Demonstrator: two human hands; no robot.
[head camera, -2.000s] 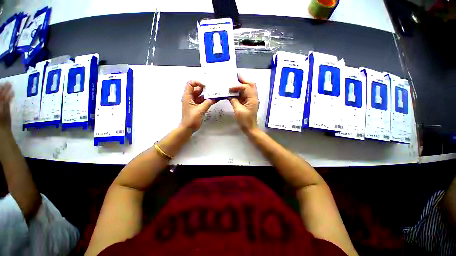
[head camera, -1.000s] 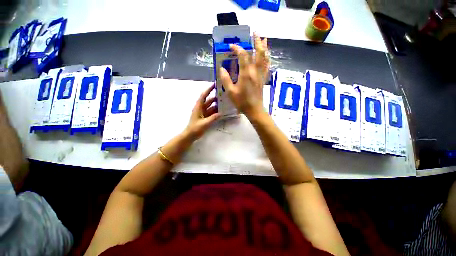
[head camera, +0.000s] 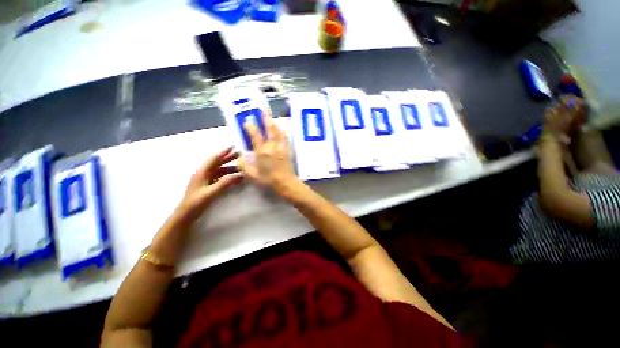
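Observation:
A white-and-blue carton (head camera: 241, 102) lies in front of me, its far end over the dark band. My right hand (head camera: 269, 153) rests over its near part, fingers spread on the blue panel; whether it grips is blurred. My left hand (head camera: 212, 178) is beside the carton's near left corner, fingers apart, with nothing seen in it. A row of overlapping closed cartons (head camera: 351, 129) lies to the right of my hands. Open cartons (head camera: 82, 216) lie at the left, the leftmost cut off by the picture's edge. The carton's near end is hidden by my right hand.
A black phone (head camera: 216, 54) lies beyond the carton, near shiny clear tape (head camera: 189, 95) on the dark band. An orange-and-green tape roll (head camera: 331, 35) and blue pouches (head camera: 231, 9) are on the far side. At the right, a person in striped clothing has their hands (head camera: 565, 115) at the dark surface.
The view has swung right. The carton's top flap, raised earlier, now appears closed. My right hand has moved down to its near part, and my left hand has come off its side.

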